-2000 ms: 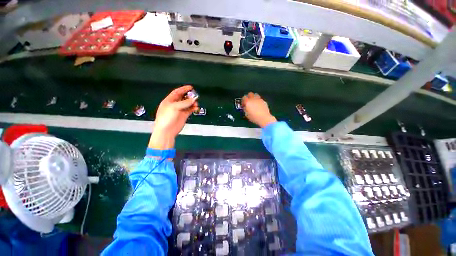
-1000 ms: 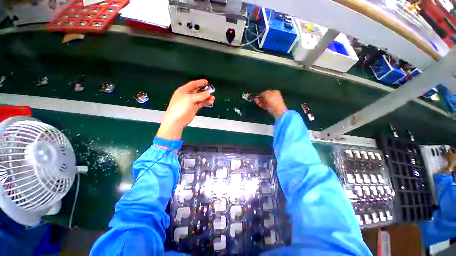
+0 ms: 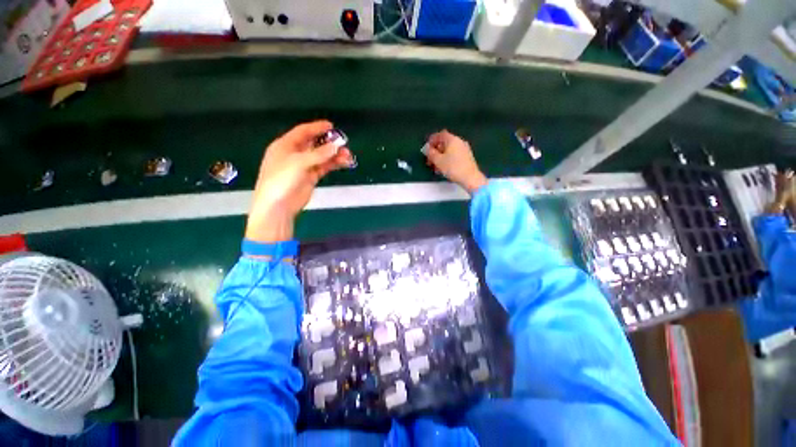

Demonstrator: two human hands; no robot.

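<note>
My left hand [image 3: 292, 170] is over the green conveyor belt [image 3: 218, 96] and holds a small silver and black electronic unit [image 3: 334, 138] between thumb and fingers. Another small unit shows just under its fingertips. My right hand [image 3: 452, 160] is over the belt to the right, its fingertips pinched on a small pale piece [image 3: 428, 147]; what exactly it is, is too small to tell. A clear blister tray [image 3: 393, 336] with rows of pale square parts lies in front of me between my forearms, with strong glare.
Several small units [image 3: 223, 171] lie spaced along the belt at left, one [image 3: 527, 142] at right. White fan [image 3: 57, 327] at left. Second blister tray [image 3: 633, 257], black tray [image 3: 705, 231], cardboard carton [image 3: 716, 375] and another person's arm [image 3: 772, 262] at right. A slanted metal post [image 3: 646, 96] crosses the belt.
The view has shifted. My left hand still holds its unit. My right hand has come off the unit it was touching on the belt and now pinches a small piece.
</note>
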